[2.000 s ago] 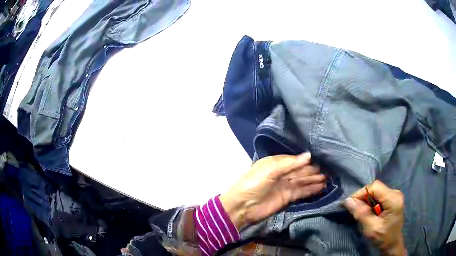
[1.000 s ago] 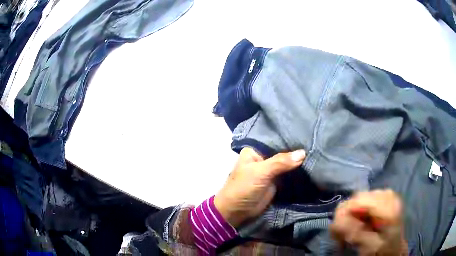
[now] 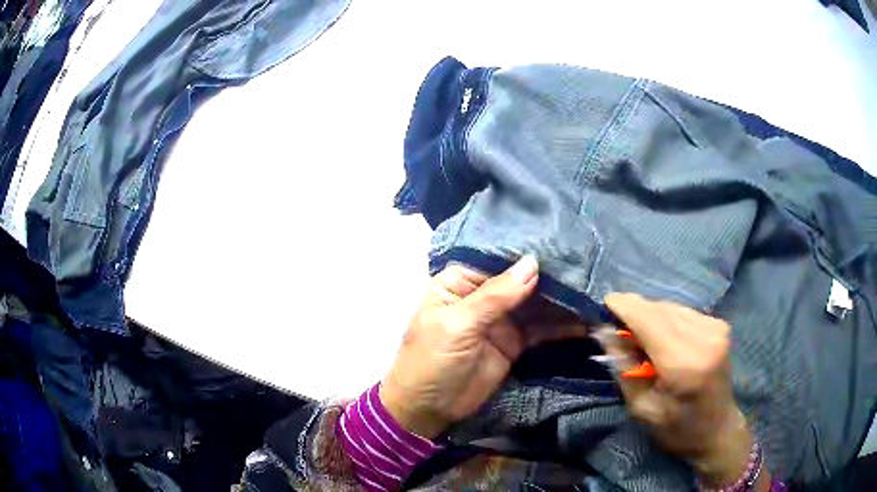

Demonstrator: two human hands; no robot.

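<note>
A denim jacket [image 3: 673, 221], grey-blue inside out, lies on the white table with its dark blue collar [image 3: 438, 144] pointing left. My left hand [image 3: 462, 336] pinches the dark edge of the armhole [image 3: 563, 357] between thumb and fingers. My right hand [image 3: 678, 380] holds small thread snips [image 3: 637, 367] with orange-red handles in its palm. The short blades point left, just below the armhole edge. My right thumb and finger are at the same edge, right of my left hand.
Another grey-blue denim jacket [image 3: 91, 173] lies at the left on the white table [image 3: 279, 211]. Dark garments [image 3: 183, 413] are below the table's front edge. A small white care label [image 3: 839, 299] shows on the jacket's right part.
My left hand has turned from lying flat over the armhole to pinching its edge. My right hand has moved left and up to that edge with the snips. The jacket's collar has shifted slightly left.
</note>
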